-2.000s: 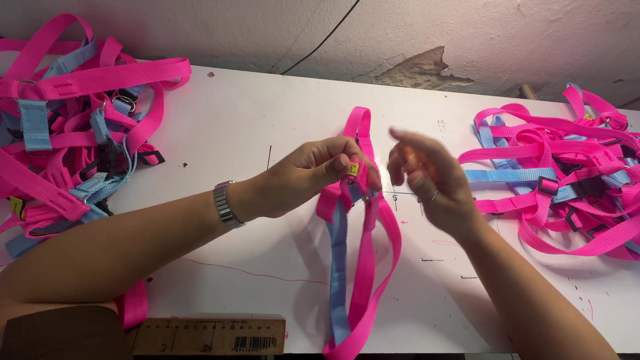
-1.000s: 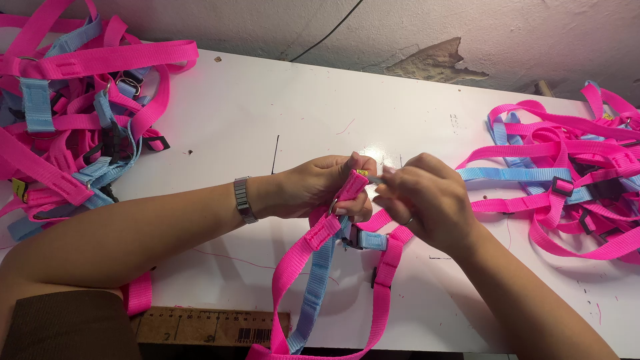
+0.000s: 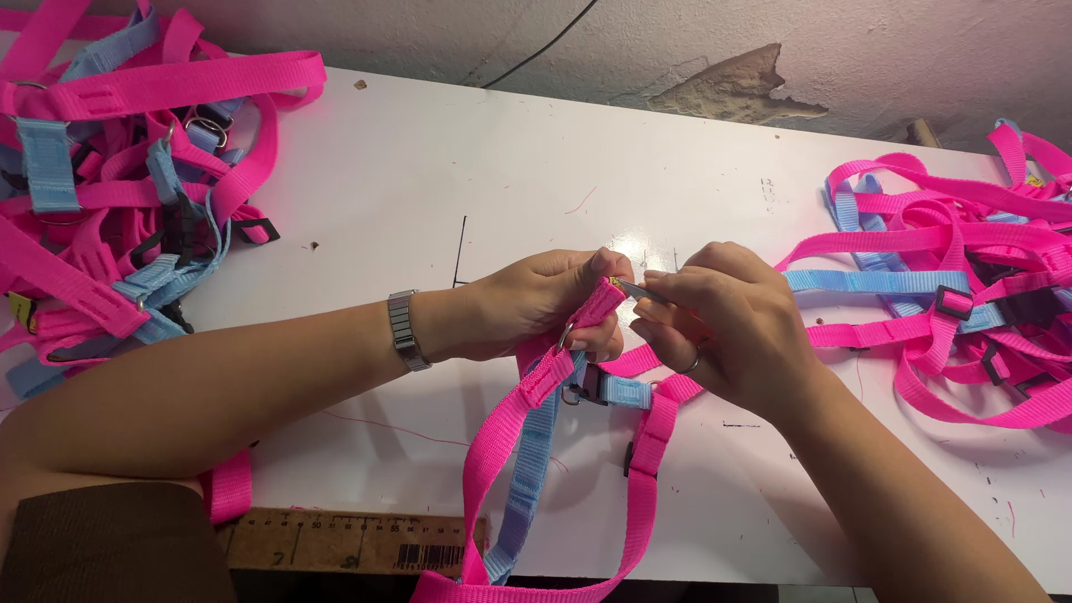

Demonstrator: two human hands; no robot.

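Observation:
My left hand [image 3: 544, 301] grips the stitched end of a pink and blue webbing harness [image 3: 494, 444], with a metal ring beside my fingers. A small yellow tag [image 3: 615, 283] shows at that end. My right hand [image 3: 720, 322] pinches a small pointed metal tool [image 3: 641, 291], its tip touching the webbing near the tag; the rest of the tool is hidden in my fingers. Below my hands hang the harness loops, with a black buckle [image 3: 593, 383] and a short blue strap, reaching the table's front edge.
Tangled pink and blue harnesses with black buckles are piled at the left [image 3: 184, 92] and at the right [image 3: 921, 327] of the white table [image 3: 402, 167]. A wooden ruler [image 3: 335, 536] lies along the front edge. Behind the table stands a wall [image 3: 502, 42] with chipped plaster.
The harness end is raised and turned between my hands, and its loops have spread. My right hand, apart from the webbing two seconds ago, is now close against it with the metal tool visible.

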